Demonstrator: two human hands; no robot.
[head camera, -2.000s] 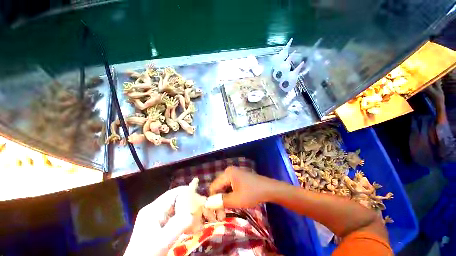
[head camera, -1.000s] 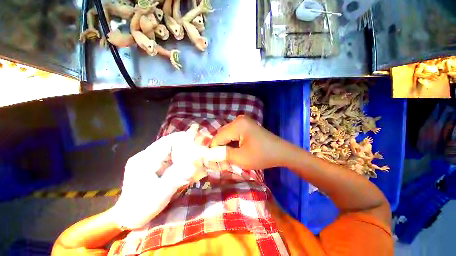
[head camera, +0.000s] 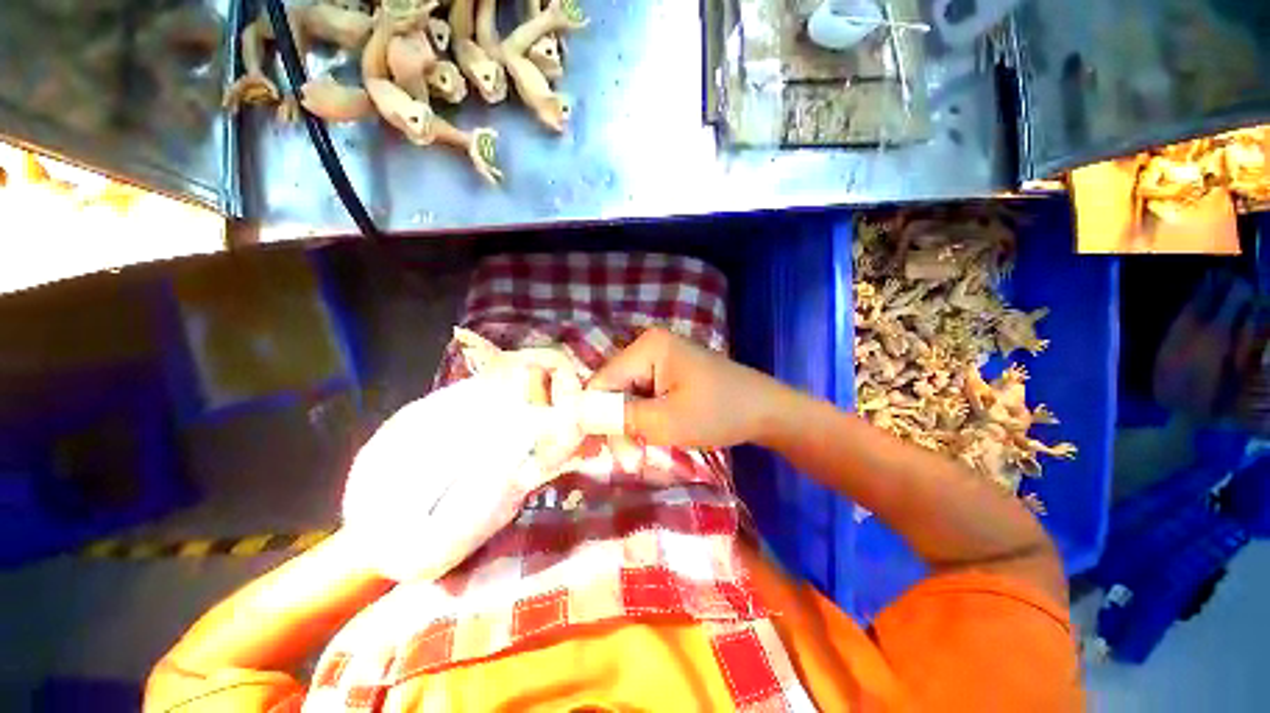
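My left hand (head camera: 453, 467), in a glaring white glove, holds a tan moulded limb (head camera: 481, 351) over my lap. One end of the limb sticks out at the upper left of the glove, and small tips show below it. My bare right hand (head camera: 683, 394) touches the glove from the right. Its thumb and index finger are pinched together, with a small white piece (head camera: 600, 412) beside the fingertips. I cannot tell if this piece is held or worn on a finger. Glare hides where the hands meet.
A pile of limbs (head camera: 404, 87) lies on the metal bench (head camera: 627, 174) beside a black cable (head camera: 323, 139). A white cup (head camera: 844, 21) with a thin stick stands on the work board (head camera: 836, 112). A blue crate (head camera: 1070, 334) of limbs is at my right. Lit boxes flank the bench.
Since the first frame, the view has tilted down. My left glove has turned, and the limb's end now points to the upper left. My right hand stays beside it.
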